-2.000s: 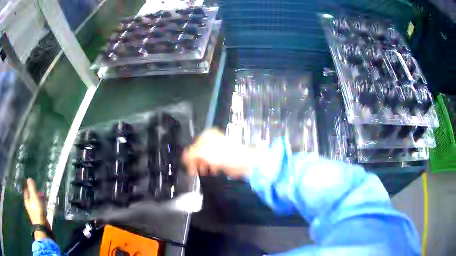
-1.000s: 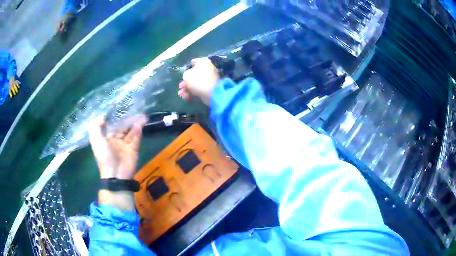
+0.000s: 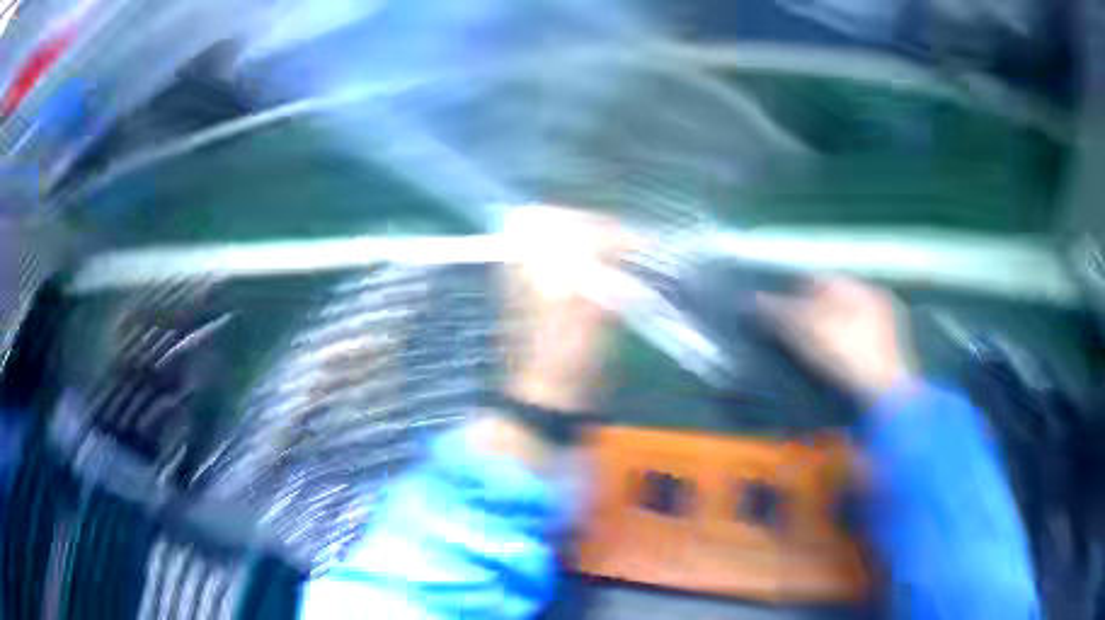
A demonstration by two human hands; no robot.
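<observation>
The whole view is strongly blurred. A clear plastic sheet or tray point(image 3: 570, 127) spreads above and around my left hand point(image 3: 560, 285), which grips its near edge; the exact grip is smeared. My right hand point(image 3: 848, 333) is to the right, above the fixture, with fingers pointing left toward a dark, blurred area; whether it holds anything cannot be told. The orange fixture point(image 3: 715, 563) lies below and between my forearms, with dark square recesses showing. Its left and right ends are partly covered by my sleeves.
A white edge strip point(image 3: 327, 254) crosses the view beyond the fixture, with a green surface point(image 3: 909, 133) behind it. A blurred small-part tray point(image 3: 351, 388) lies at left. A dark teal crate point(image 3: 109, 545) is at the lower left.
The view has turned left, away from the module trays. My left hand has moved up and forward with the clear plastic. My right hand is now right of it, beyond the fixture.
</observation>
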